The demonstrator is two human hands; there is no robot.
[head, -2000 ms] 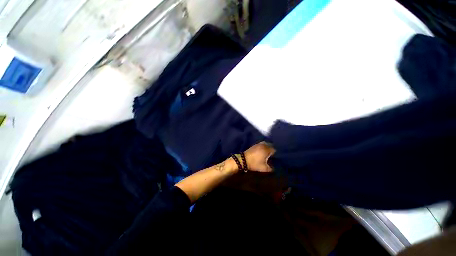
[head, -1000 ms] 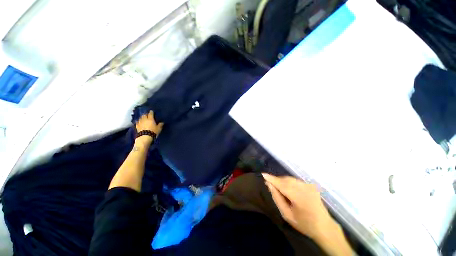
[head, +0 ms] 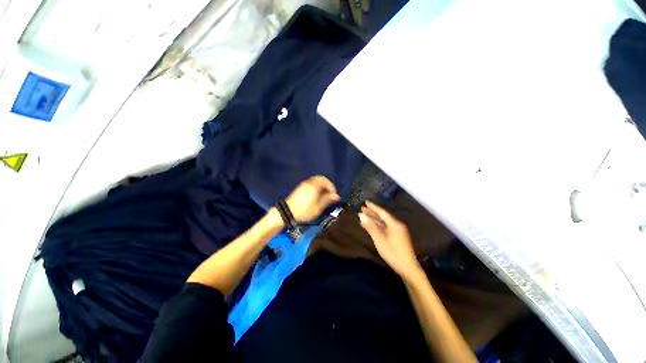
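Note:
My left hand [head: 312, 200] is over the lap area, fingers curled together. A small whitish thing [head: 334, 215] shows just below its fingertips; whether the hand grips it I cannot tell. My right hand [head: 383, 232] is close by on the right, fingers bent with small dark material at the tips; I cannot tell whether it holds anything. The two hands are a little apart. Dark navy cloth [head: 276, 152] with a small white mark lies left of the table, beyond my left hand.
A white machine table [head: 453, 106] with a ruler edge fills the right side. A navy piece [head: 629, 71] lies at its far right. A large navy heap [head: 127, 248] is at left. A blue plastic-like strip [head: 273, 287] hangs by my lap.
My left hand has moved from the navy cloth's left edge to the lap, near my right hand. My right hand has shifted up and left. Earlier, large navy cloth draped over the table's front; it is gone from there.

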